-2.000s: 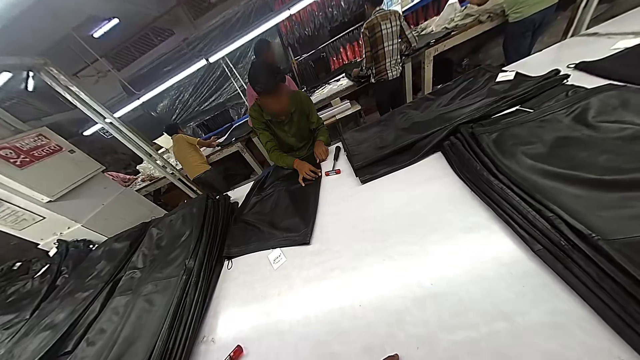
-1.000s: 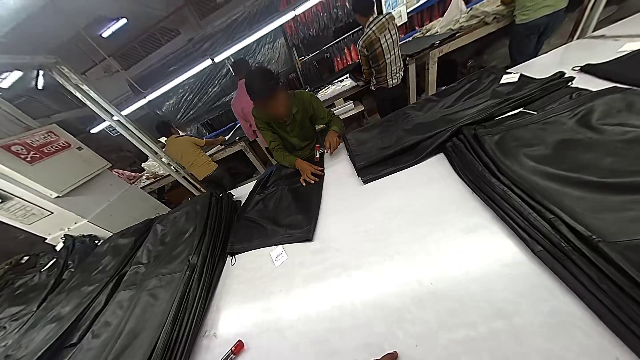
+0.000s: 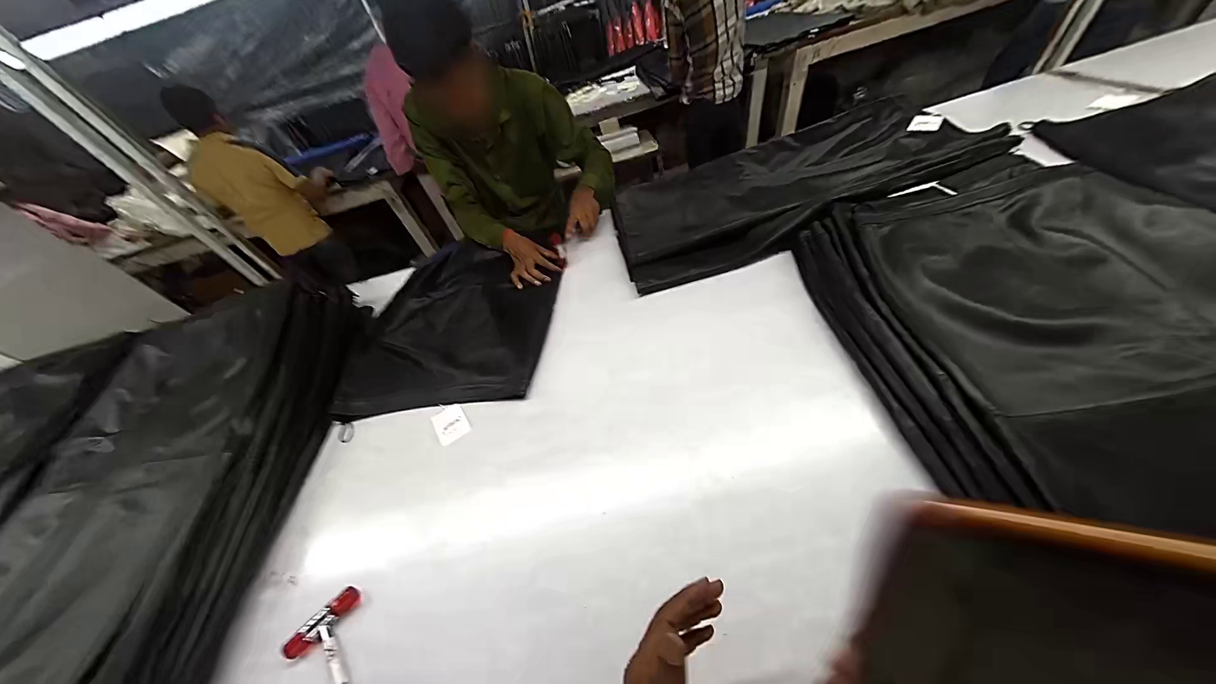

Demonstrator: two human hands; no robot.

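My left hand [image 3: 673,632] is raised over the white table [image 3: 608,513] at the bottom centre, fingers apart and holding nothing. At lower right, close to the camera, a dark flat object with an orange-brown edge [image 3: 1064,598] blocks part of the view; its kind is unclear. A blurred bit of my right hand [image 3: 844,668] shows at its lower left corner, and the rest is hidden. A red marker [image 3: 321,623] lies on the table left of my left hand, touching a thin white pen-like item [image 3: 332,655].
Stacks of black garments lie at left [image 3: 171,427] and right [image 3: 1064,285], with another pile [image 3: 760,209] behind. Across the table a co-worker in a green shirt [image 3: 522,152] has both hands by a black garment [image 3: 456,332] with a white tag [image 3: 451,425]. Other people stand beyond.
The dark object with the orange-brown edge has come into view at lower right. More of my left hand shows. The view has moved down and nearer the table.
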